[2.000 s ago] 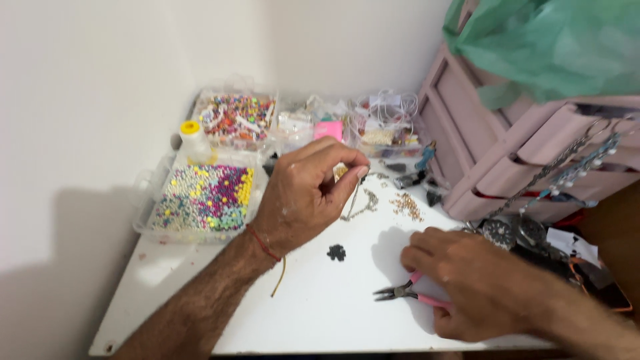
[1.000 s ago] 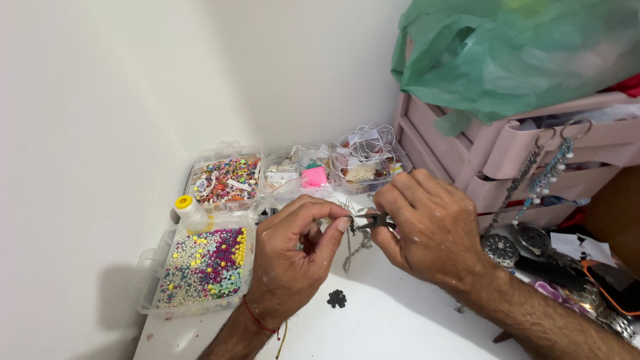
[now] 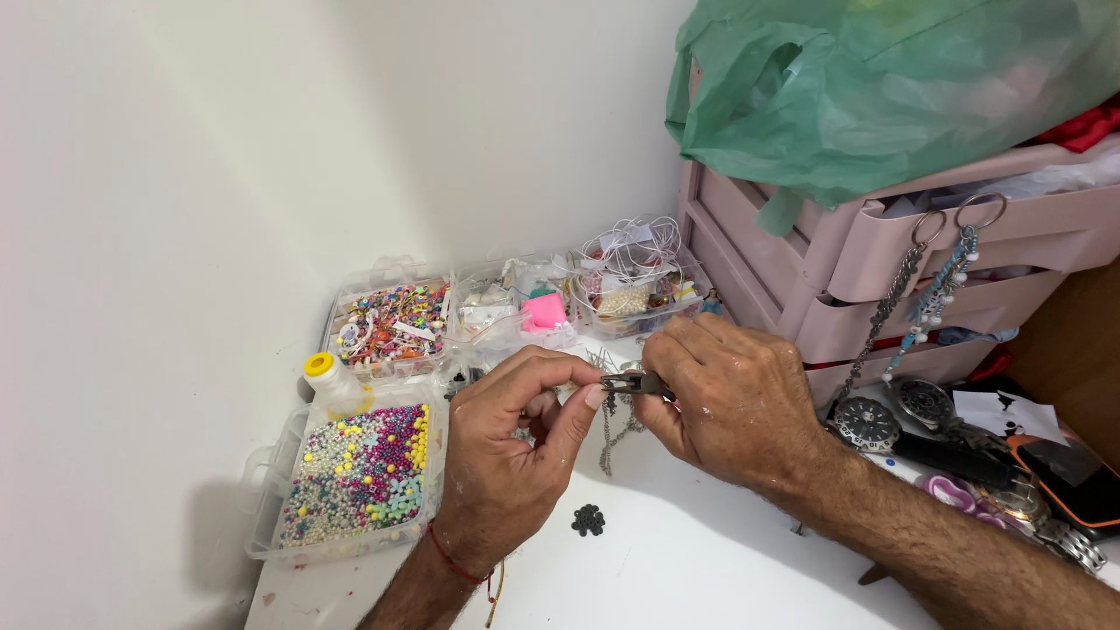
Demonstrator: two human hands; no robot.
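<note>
My left hand (image 3: pixel 516 437) pinches something tiny between thumb and index finger, where the tips of the pliers (image 3: pixel 639 383) meet it. My right hand (image 3: pixel 726 394) grips those pliers, its fingers covering the handles. Just under the fingertips a silver-coloured metal chain (image 3: pixel 606 446) hangs or lies above the white table; which of the two I cannot tell. A small cluster of black beads (image 3: pixel 588 520) rests on the table below the hands. Thin metal pins (image 3: pixel 602 359) show behind the fingertips.
Clear plastic boxes of pearly beads (image 3: pixel 359 477) and mixed beads (image 3: pixel 398 324) stand left, with a thread spool (image 3: pixel 332 381) between. Behind are a pink item (image 3: pixel 544 311) and white cord (image 3: pixel 634 249). At right are pink drawers (image 3: pixel 945 324), a green plastic bag (image 3: pixel 875 96) and watches (image 3: pixel 864 423).
My right hand, low on the table with the pliers two seconds ago, has come up to my left hand. The plier tips now meet my left fingertips. The view has shifted.
</note>
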